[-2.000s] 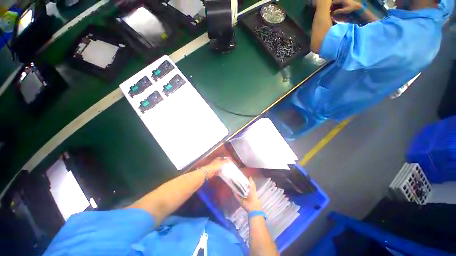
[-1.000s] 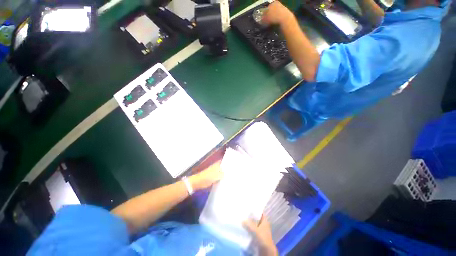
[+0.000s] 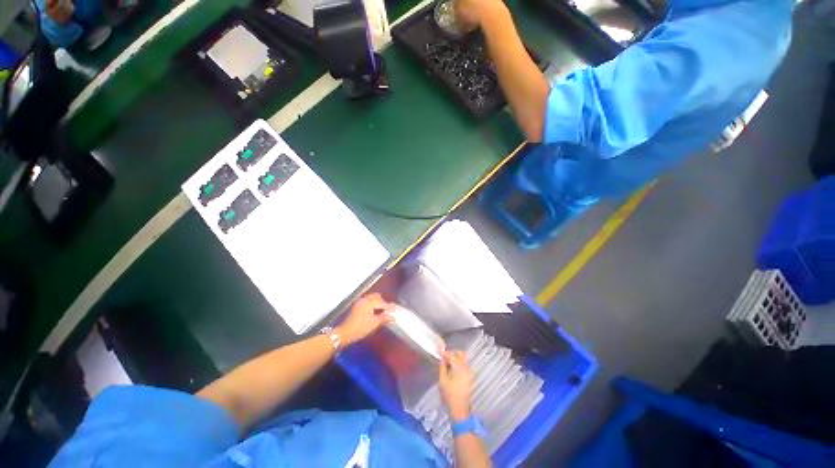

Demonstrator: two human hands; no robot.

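Observation:
My left hand point(image 3: 364, 316) grips the upper left end of a white sheet point(image 3: 415, 331), which I see nearly edge-on over the blue bin point(image 3: 560, 388). My right hand point(image 3: 453, 365) holds the sheet's lower right end. Below and beside it, many thin white sheets point(image 3: 499, 388) stand packed in the bin. More white sheets point(image 3: 469, 270) lean at the bin's far end, with dark thin pieces beside them. A silver band is on my left wrist and a blue band on my right wrist.
A white board tray point(image 3: 298, 247) on the green bench holds several small circuit boards point(image 3: 236, 210) at its far end. Tablet units point(image 3: 240, 57) in black trays lie beyond. A black device point(image 3: 346, 41) and a screw tray point(image 3: 465, 78) stand near a blue-smocked person point(image 3: 632, 110) on the right.
The white sheet was broad side up a second ago; now it is nearly edge-on, lower over the bin. The view has shifted slightly. The neighbour's hand remains at the screw tray.

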